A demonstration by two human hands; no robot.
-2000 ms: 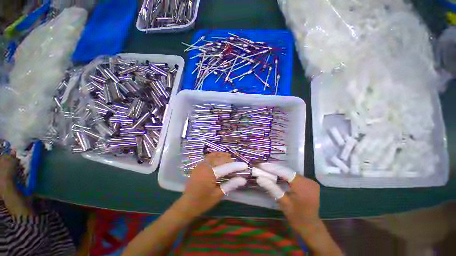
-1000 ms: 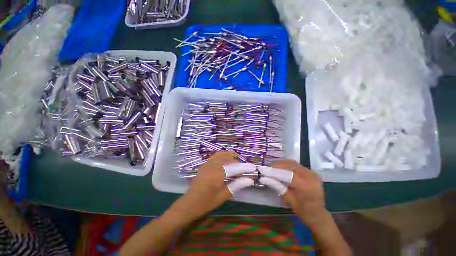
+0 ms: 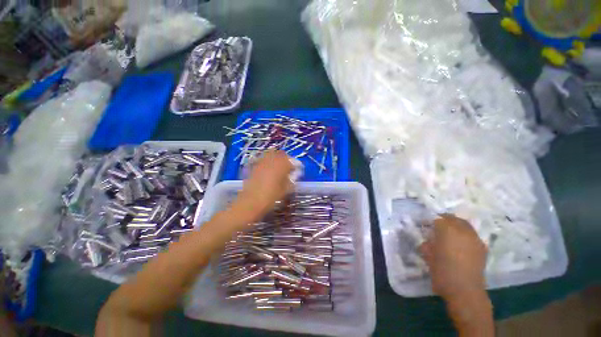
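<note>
My left hand (image 3: 271,176) is over the front edge of the blue tray (image 3: 339,122), at the thin stems (image 3: 290,135); its fingertips are blurred, and whether it holds a stem cannot be told. My right hand (image 3: 456,253) is over the left part of the right tray (image 3: 560,253), at the white inserts (image 3: 511,233); its fingertips are hidden and blurred. The center tray (image 3: 361,263) holds slim silver pieces (image 3: 283,257) with reddish-dark parts, mostly lying sideways, some askew on top.
The left tray (image 3: 216,155) holds silver tubes (image 3: 155,210) and an open clear bag. A large bag of white inserts (image 3: 408,72) lies behind the right tray. A small far tray (image 3: 245,79) holds silver pieces. An empty blue tray (image 3: 132,110) and a yellow-and-blue fan (image 3: 560,23) lie farther off.
My hands were together over the center tray's front; they have parted, left to the blue tray, right to the right tray. The view has shifted, showing more of the table's far side.
</note>
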